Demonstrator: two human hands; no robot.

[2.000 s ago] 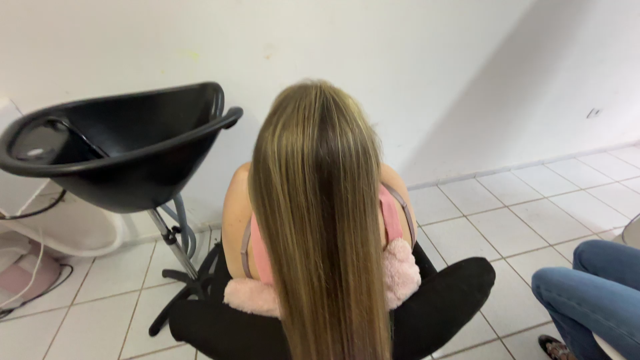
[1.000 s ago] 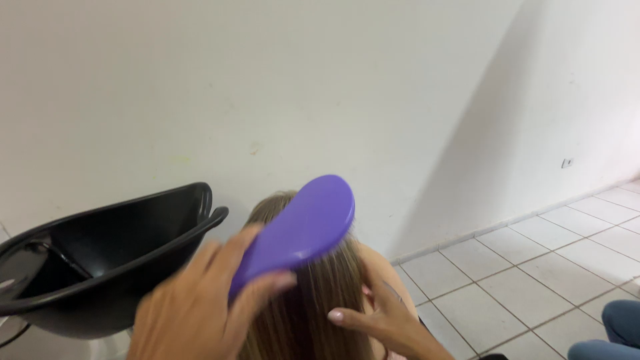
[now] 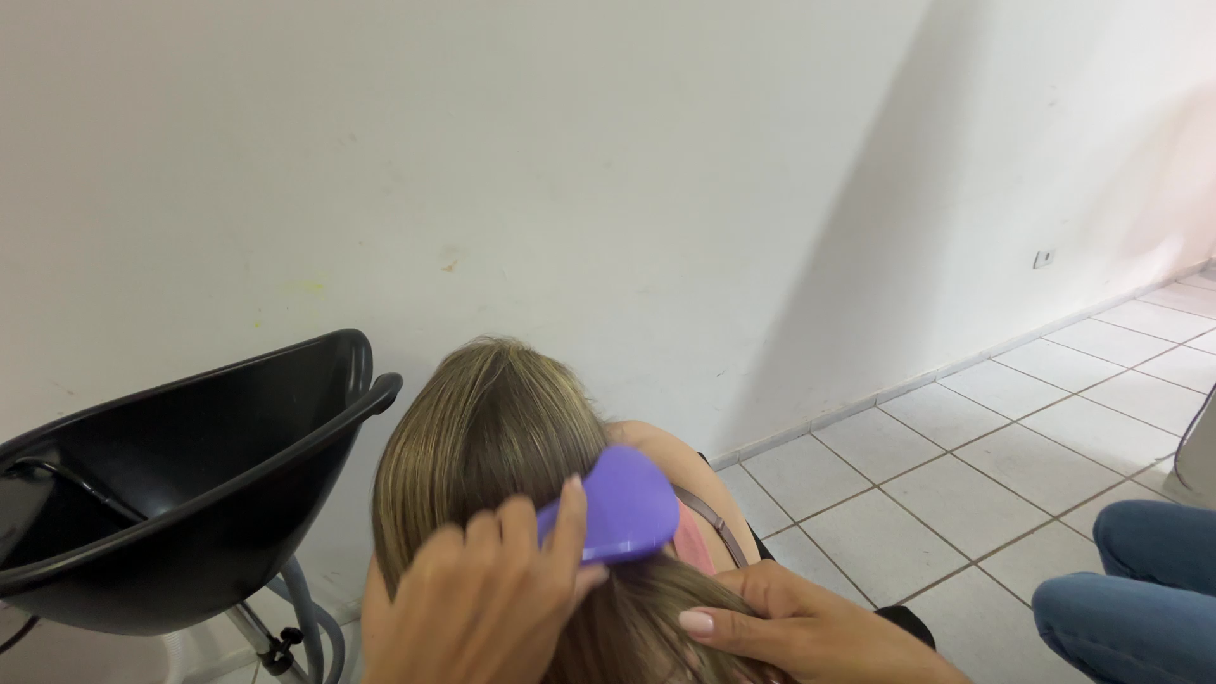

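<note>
A seated person with long, straight, highlighted hair [image 3: 484, 427] has their back to me. My left hand [image 3: 484, 589] grips a purple hairbrush [image 3: 632, 503] by its narrow end, and the brush lies against the hair on the right side, behind the shoulder. Its bristles are hidden beneath the purple back. Just below and right of the brush, my right hand [image 3: 798, 617] holds a section of the hair between thumb and fingers. A pink top [image 3: 693, 537] and a strap show beside the brush.
At left stands a black shampoo basin [image 3: 190, 465] on a metal stand with a grey hose [image 3: 304, 617]. A pale wall [image 3: 608, 190] rises in front. Another person's legs in blue jeans [image 3: 1130, 598] are at lower right, over the white tiled floor [image 3: 950, 494].
Both hands came into view after the oldest frame. Since one second ago, the brush has moved from the top of the head down to the hair at the right shoulder.
</note>
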